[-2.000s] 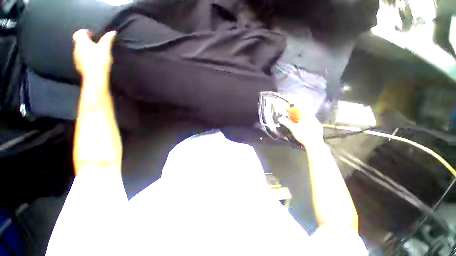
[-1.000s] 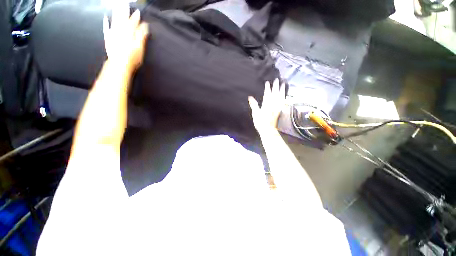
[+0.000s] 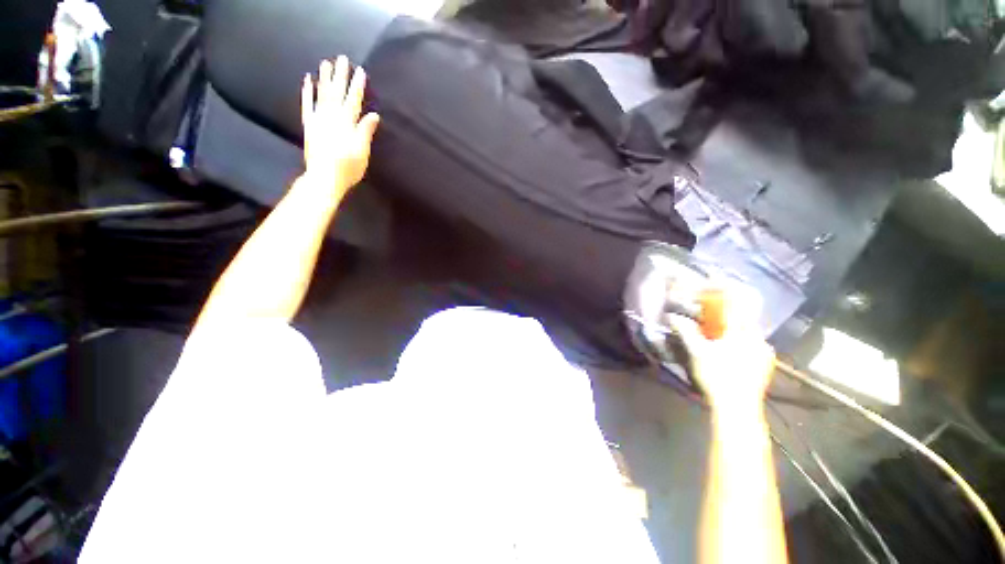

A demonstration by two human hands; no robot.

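A dark garment (image 3: 518,187) lies lengthwise over the padded grey pressing form (image 3: 276,55), with loose folds on its far side. My left hand (image 3: 338,127) rests flat at the garment's left end, fingers spread, holding nothing. My right hand (image 3: 725,350) is around the orange handle of the steam iron (image 3: 669,297), at the garment's right end. The hand and glare hide part of the iron. I cannot tell if the iron is lifted off its rest.
A folded grey cloth (image 3: 749,237) lies beyond the iron. A yellow-tan hose (image 3: 882,424) and thin cables (image 3: 821,479) run off to the lower right. A crumpled dark garment pile (image 3: 771,50) is at the far side. A blue bin (image 3: 28,375) is at the left.
My right hand has gone from lying open on the garment's right end to gripping the iron's handle. My left hand stays at the garment's left end. The view has shifted.
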